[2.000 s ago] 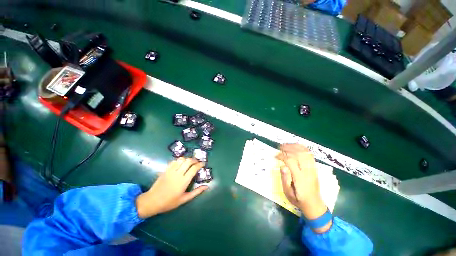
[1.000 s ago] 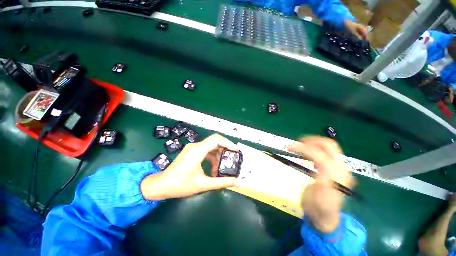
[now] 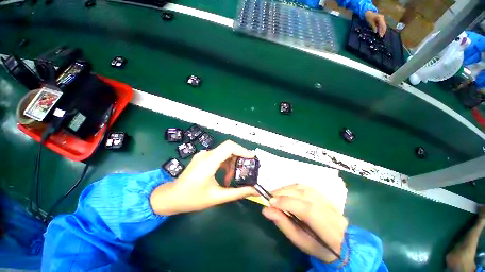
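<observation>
My left hand (image 3: 199, 183) holds a black square electronic module (image 3: 245, 171) between thumb and fingers, its silver-white detailed face up. My right hand (image 3: 303, 215) holds dark tweezers (image 3: 264, 193), their tips at the module's lower right edge. Whether the tips hold a small piece is too small to tell. White sheets (image 3: 303, 178) with a yellowish edge lie under and behind both hands, partly hidden. Several loose modules (image 3: 186, 149) lie on the green bench left of my left hand.
Red tray (image 3: 80, 150) with a black boxy device and cables at left; one module (image 3: 115, 140) beside it. Modules (image 3: 285, 108) lie spaced on the green belt behind a white rail (image 3: 212, 121). Far side: clear blister tray (image 3: 284, 26), black tray (image 3: 393, 53), another person's hand (image 3: 376, 23). Metal post at right.
My left hand has picked up a module from the cluster and moved right over the sheets. My right hand has brought the tweezers down to the module. The view has shifted.
</observation>
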